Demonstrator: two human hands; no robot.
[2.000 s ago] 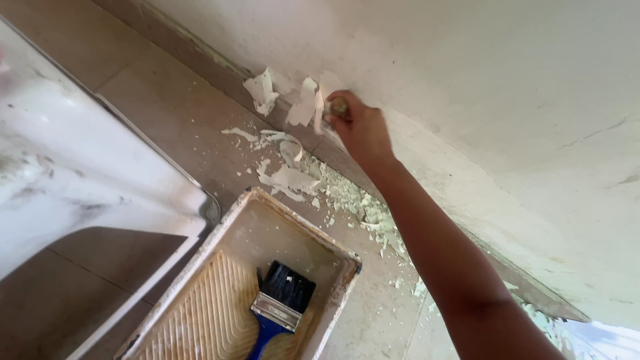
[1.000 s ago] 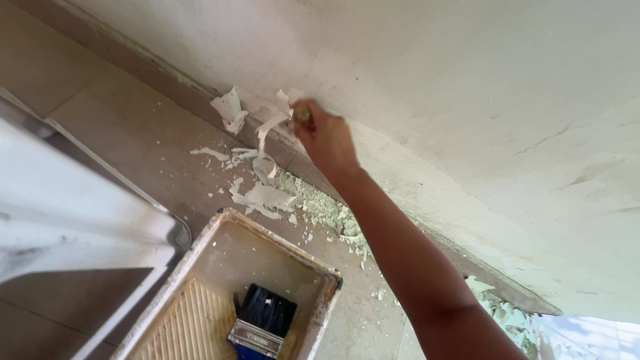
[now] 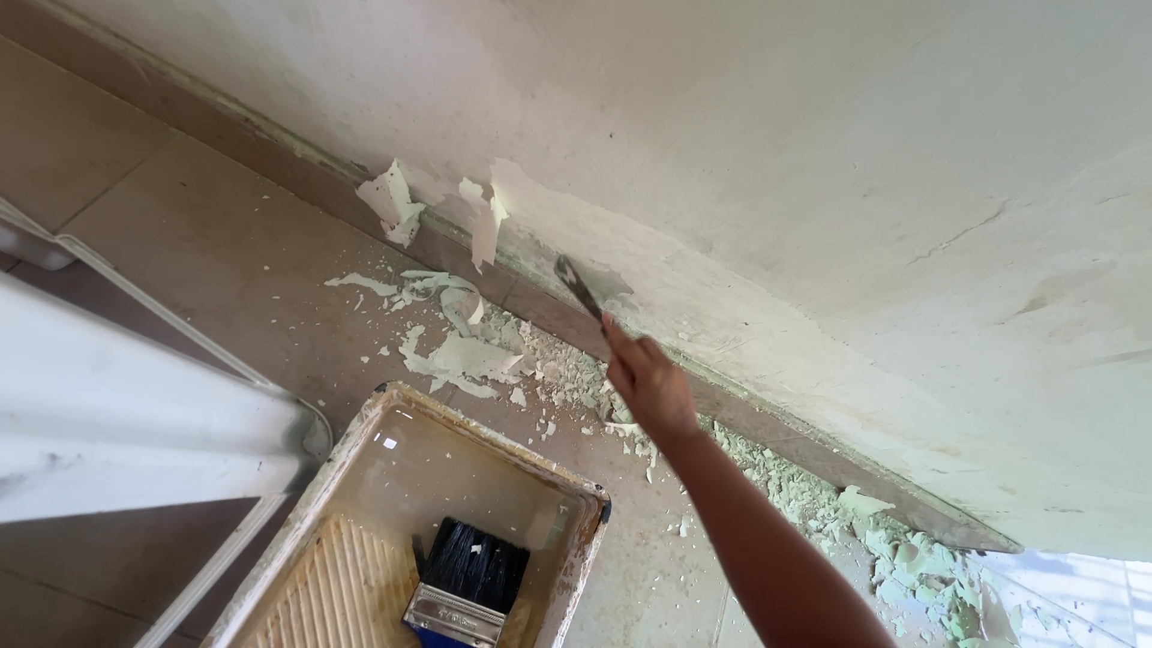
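My right hand [image 3: 652,382] grips a scraper-like hand tool [image 3: 580,286], whose dark, flat end lies at the low part of the painted wall [image 3: 765,198], just above the tile skirting [image 3: 567,328]. Left of the tool, a strip of peeled paint [image 3: 487,220] hangs loose from the wall, and a larger peeled flake [image 3: 392,203] stands further left against the skirting. My left hand is out of view.
A paint tray [image 3: 486,427] with cloudy liquid sits on the tiled floor [image 3: 216,225], a blue-handled paintbrush [image 3: 472,576] in it. Paint flakes [image 3: 463,360] lie along the skirting. A white plastic piece [image 3: 135,405], perhaps a chair, with pale legs stands at the left.
My right hand has drawn back from the hanging paint strip, down and to the right in view. The tool's length now shows; earlier mostly its end at my hand was visible.
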